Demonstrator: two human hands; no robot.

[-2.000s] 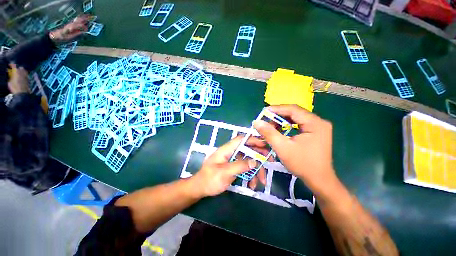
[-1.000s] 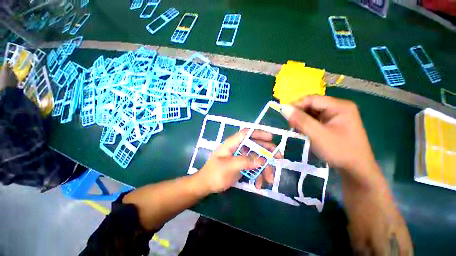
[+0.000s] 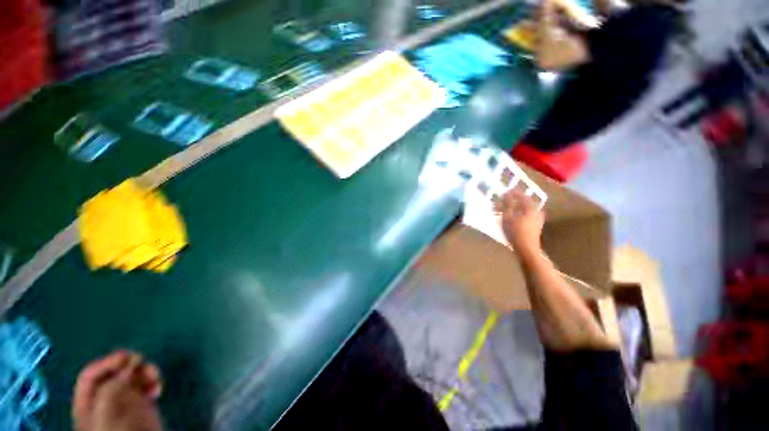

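Note:
My right hand (image 3: 521, 215) is out to the right, past the bench edge, and grips a white grid sheet (image 3: 485, 164). The sheet is blurred, with small open windows, and hangs over a cardboard box. My left hand (image 3: 118, 391) is at the lower left over the bench, cut off by the bottom edge. Its fingers are curled and blurred; no item shows in it, but its inside is hidden. The yellow pile (image 3: 131, 227) lies beyond my left hand. The yellow-and-white sheet stack (image 3: 362, 114) lies on the bench between the pile and the white grid.
The open cardboard box (image 3: 582, 231) stands beside the bench edge, with a red thing (image 3: 552, 160) behind it. Light-blue housings (image 3: 173, 124) lie on the far strip beyond the pale rail (image 3: 211, 143). More blue housings (image 3: 21, 366) show at the lower left. Another person's dark sleeve (image 3: 615, 71) is at the upper right.
The view has swung to the right. My right hand has moved from the housing to the white grid, which has left the bench. The housing no longer shows in my left hand.

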